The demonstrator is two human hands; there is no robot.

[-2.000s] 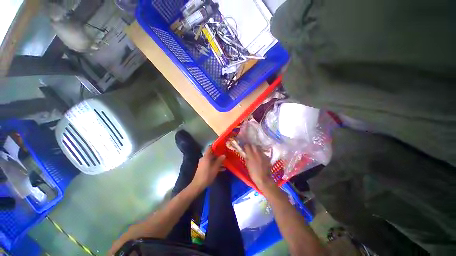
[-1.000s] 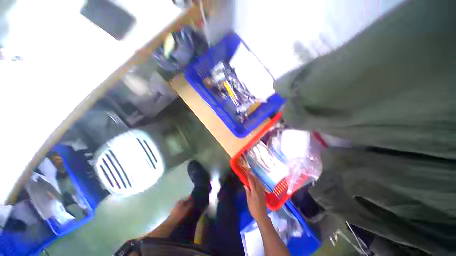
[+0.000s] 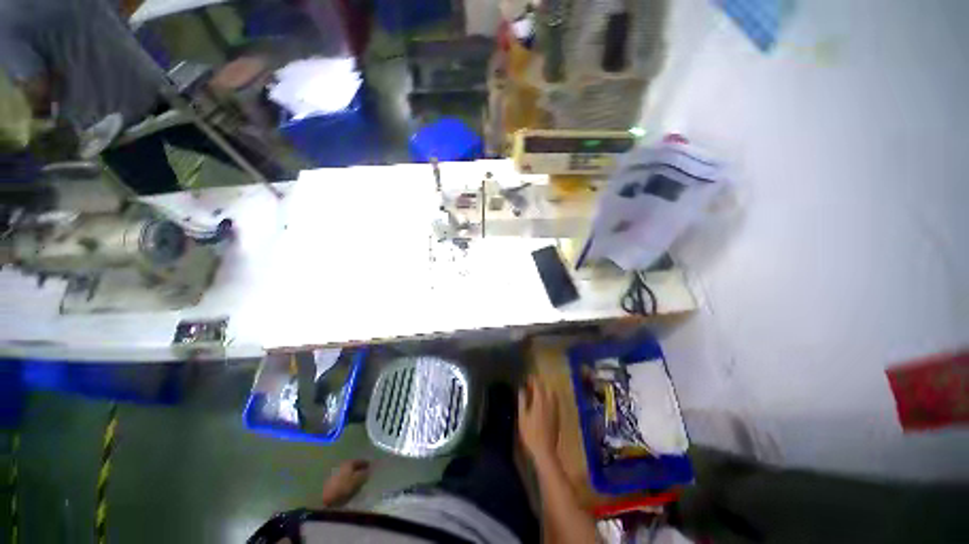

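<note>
My right hand (image 3: 539,420) is over the near-left edge of the brown board (image 3: 565,409), beside the blue tool basket (image 3: 633,487); its fingers look slightly apart and nothing shows in it. My left hand (image 3: 345,483) is small and blurred, low over the floor left of my legs; its fingers are unclear. The blue basket holds small metal tools, pens and a white sheet (image 3: 656,404). The red basket (image 3: 638,503) shows only its upper rim and some contents at the bottom edge.
A long white table (image 3: 361,255) carries a sewing machine (image 3: 531,218), a phone (image 3: 555,276), black scissors (image 3: 639,295) and a printed sheet (image 3: 653,197). Below are a slatted stool (image 3: 419,406) and another blue basket (image 3: 305,430). A person's grey clothing (image 3: 90,64) shows upper left.
The view has swung up from the baskets to the table and machine. My right hand has left the red basket's edge and is beside the tool basket. The green trousers are out of view.
</note>
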